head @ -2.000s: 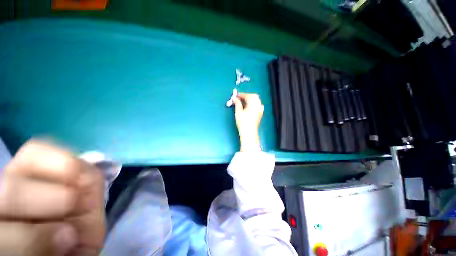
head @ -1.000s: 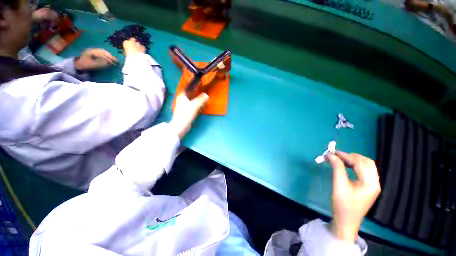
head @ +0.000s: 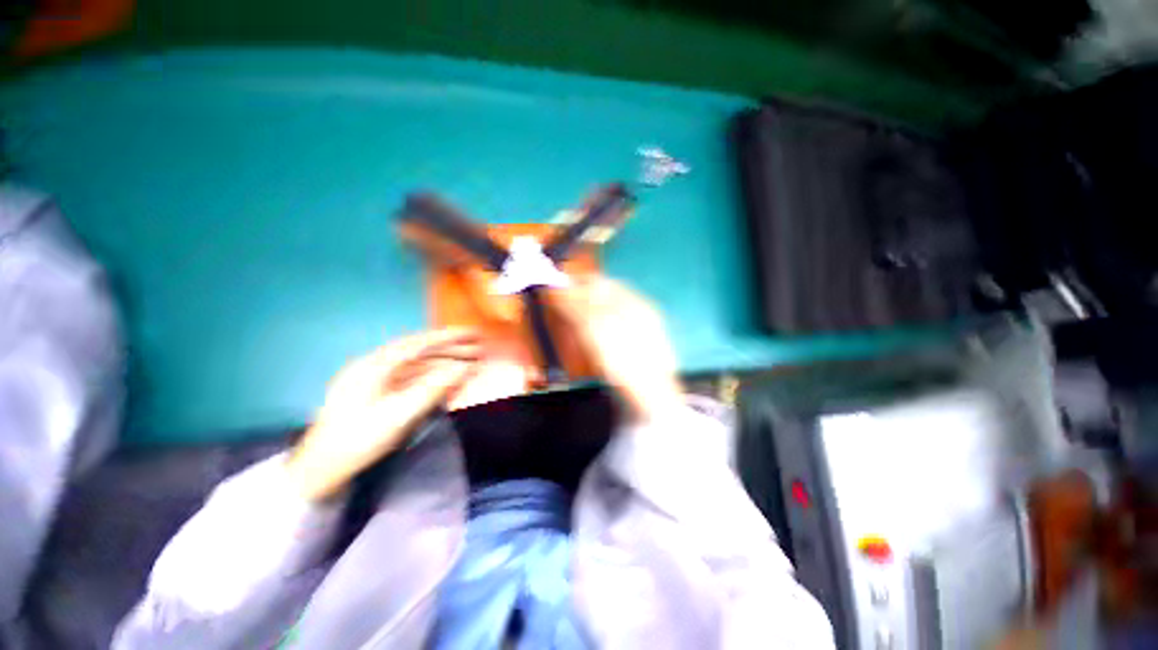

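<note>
The orange assembly fixture [head: 480, 302] lies on the teal bench mat in front of me, blurred by motion. Black leg tubes lie in its three splayed arms, one [head: 544, 333] pointing towards me. A silver-white three-arm hub [head: 528, 265] is at the fixture's centre, where the legs meet. My left hand [head: 404, 387] is at the plate's front left corner with its fingers curled. My right hand [head: 612, 333] is over the plate's right side, its fingertips close to the hub. Blur hides whether either hand grips anything.
Another three-arm hub [head: 660, 166] lies loose behind the fixture to the right. A dark grooved foam tray [head: 813, 229] is on the bench at right. A white machine [head: 914, 476] with red buttons stands at front right. Another person's pale sleeve [head: 51, 368] is at far left.
The fixture now lies in front of me, where my left hand had reached left for it. My right hand has brought the hub it held to the fixture's centre.
</note>
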